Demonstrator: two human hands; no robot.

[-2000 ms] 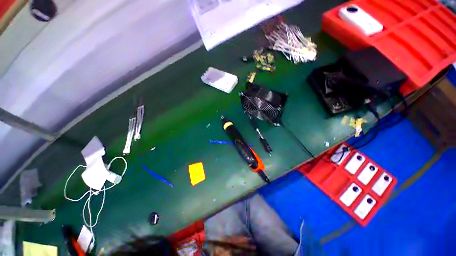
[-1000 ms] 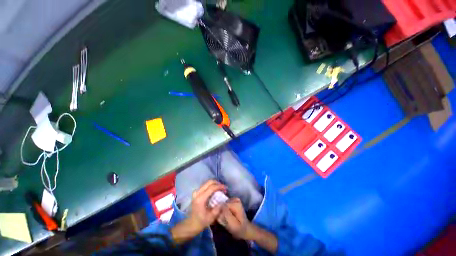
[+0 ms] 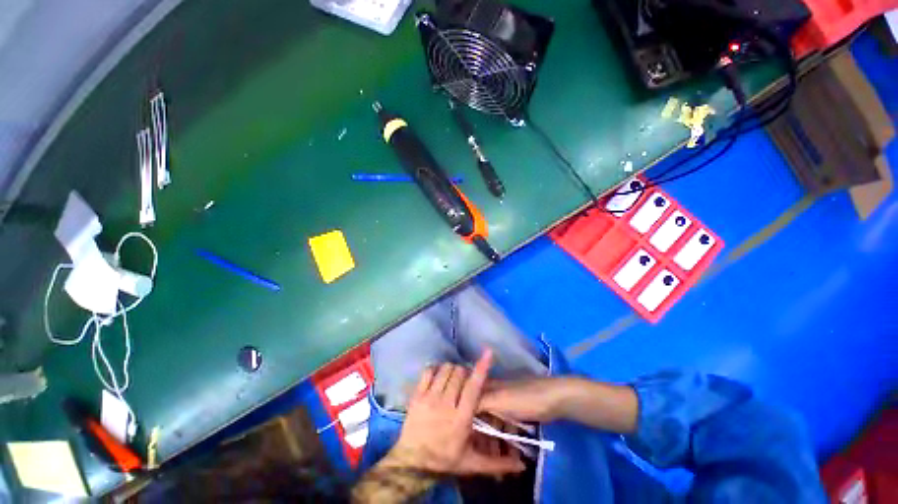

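My left hand (image 3: 440,423) and my right hand (image 3: 522,398) are together over my lap, below the bench edge. A white cable strip with a plug end (image 3: 514,434) sticks out between them to the right. The hands cover whatever it joins; the white unit seen between them earlier is hidden. My left fingers lie over it, and my right fingers reach in behind my left hand. Which hand bears the hold is hard to tell.
On the green bench (image 3: 325,335) lie an electric screwdriver (image 3: 429,177), a cooling fan (image 3: 482,61), an orange-yellow square (image 3: 331,256), a round black cover (image 3: 250,358) and a white corded piece (image 3: 94,283). Red trays with white units stand lower right (image 3: 603,258) and left of my lap (image 3: 339,438).
Both hands came into view after the first frame. Since the second, they have turned and closed together, the white unit is covered, and a white cable strip now shows.
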